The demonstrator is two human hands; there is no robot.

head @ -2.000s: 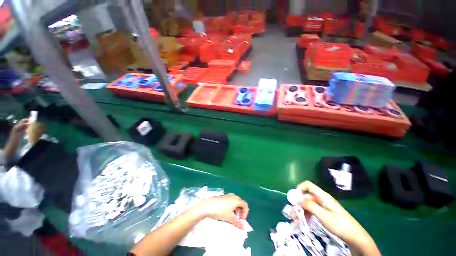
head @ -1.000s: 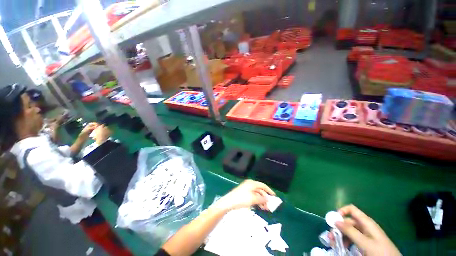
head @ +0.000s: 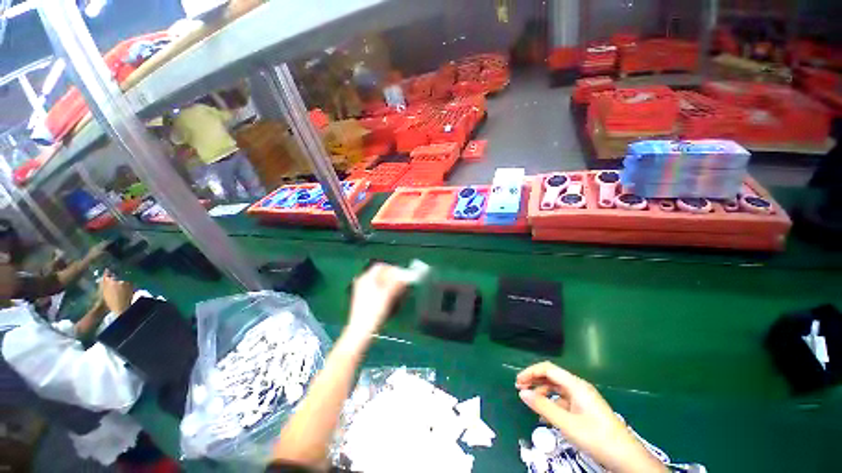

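My left hand [head: 380, 294] reaches forward over the belt, with a small white paper piece [head: 418, 271] at its fingertips. A black box base behind this hand is mostly hidden. A black insert [head: 450, 310] with a rectangular cut-out and a black box lid [head: 527, 314] with pale lettering stand to its right. My right hand [head: 577, 411] is above the pile of white corded accessories [head: 545, 452], fingers slightly apart, with nothing visible in them. The white paper pile [head: 399, 427] lies between my arms.
A clear bag of white corded accessories [head: 258, 369] stands at left. Another black box base [head: 808, 349] with white contents is at far right. Red trays [head: 646, 227] line the far side. A metal post [head: 309, 148] rises beyond the belt. A neighbouring worker's sleeve [head: 69, 360] shows at left.
My left hand has moved forward from the paper pile to the black boxes with the paper piece. The white disc seen in my right hand no longer shows there. The camera view has shifted.
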